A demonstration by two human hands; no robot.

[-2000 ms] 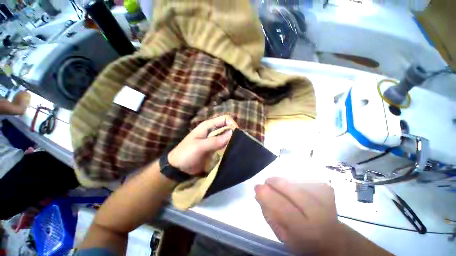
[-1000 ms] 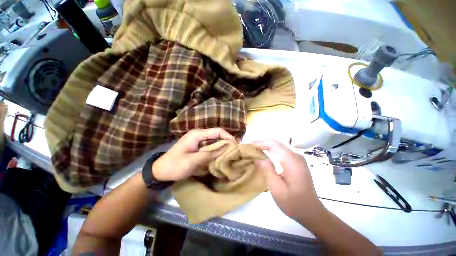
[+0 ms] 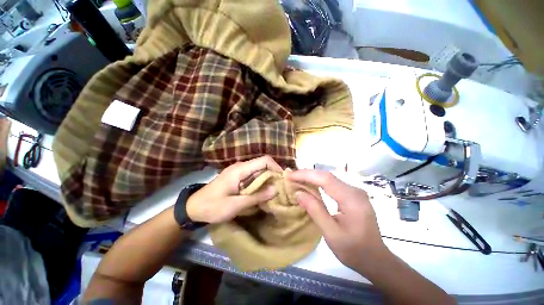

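The tan sleeve end (image 3: 262,244) is bunched between both hands at the table's front edge, its lower part hanging in a rounded fold. My left hand (image 3: 238,190), with a black wristband, grips its left side. My right hand (image 3: 334,208) pinches its top right edge between thumb and fingers. The fingertips of both hands are close together. The plaid lining (image 3: 179,113) of the jacket lies spread behind and to the left, with a white label (image 3: 121,115) on it. The tan shell (image 3: 238,30) surrounds the lining. The dark inner piece is not visible now.
The white sewing machine head (image 3: 411,119) with a blue stripe stands at right. Black thread snips (image 3: 468,231) lie right of its needle area, with small metal tools (image 3: 531,253) at far right. A grey machine housing (image 3: 48,83) and red-handled tool (image 3: 28,150) are at left.
The dark inner piece shown two seconds ago is out of sight. My right hand has come in from the right and taken hold of the sleeve end. Since one second ago, the folds have shifted.
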